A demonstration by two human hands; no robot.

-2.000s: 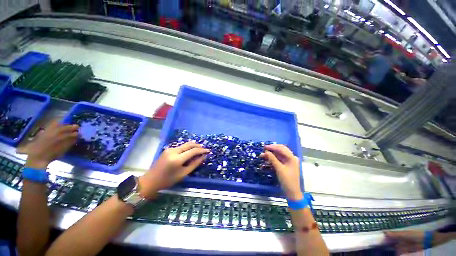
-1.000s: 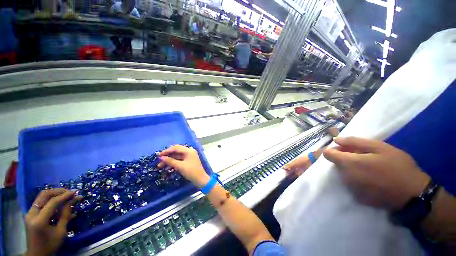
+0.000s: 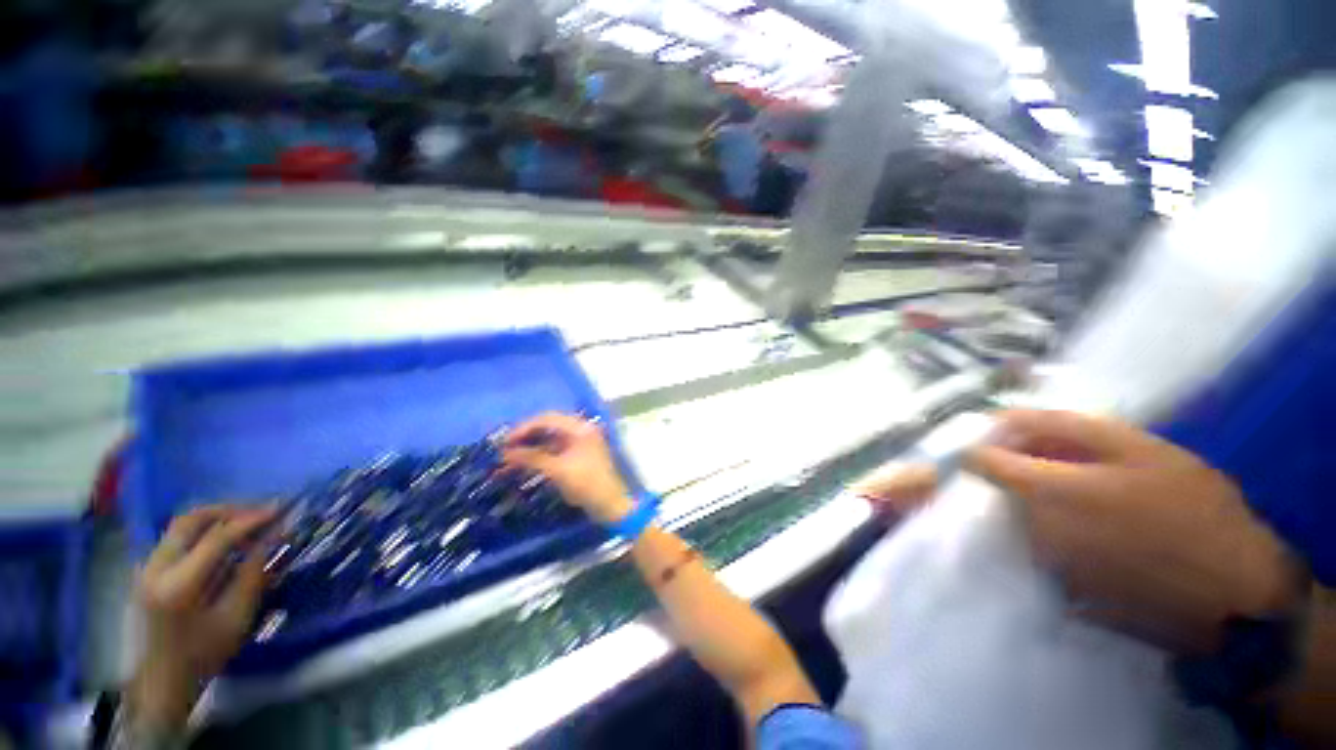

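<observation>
A large blue bin [image 3: 352,396] lies in front of me, with a heap of small silvery and dark shielded components [image 3: 388,528] in its near half. My left hand [image 3: 198,593], blurred, is over the bin's near left corner with thumb and fingers bent close together. My right hand [image 3: 572,462], with a blue wrist strap, is over the right end of the heap, thumb and fingertips close together. Blur and small size hide whether either hand holds a component. Green PCB panels [image 3: 586,586] run along the track on the near side of the bin.
At the right, close by, a person in white and blue has a large hand [image 3: 1143,513] with a dark wristband at white cloth. Another hand [image 3: 901,488] is beyond the cloth by the track. Another blue bin [image 3: 37,615] shows at the left edge. A metal post [image 3: 843,205] stands behind.
The view has swung right since two seconds ago, bringing the neighbouring person into view. Over the last second, it shifted slightly left and blurred. Both my hands stay over the large bin.
</observation>
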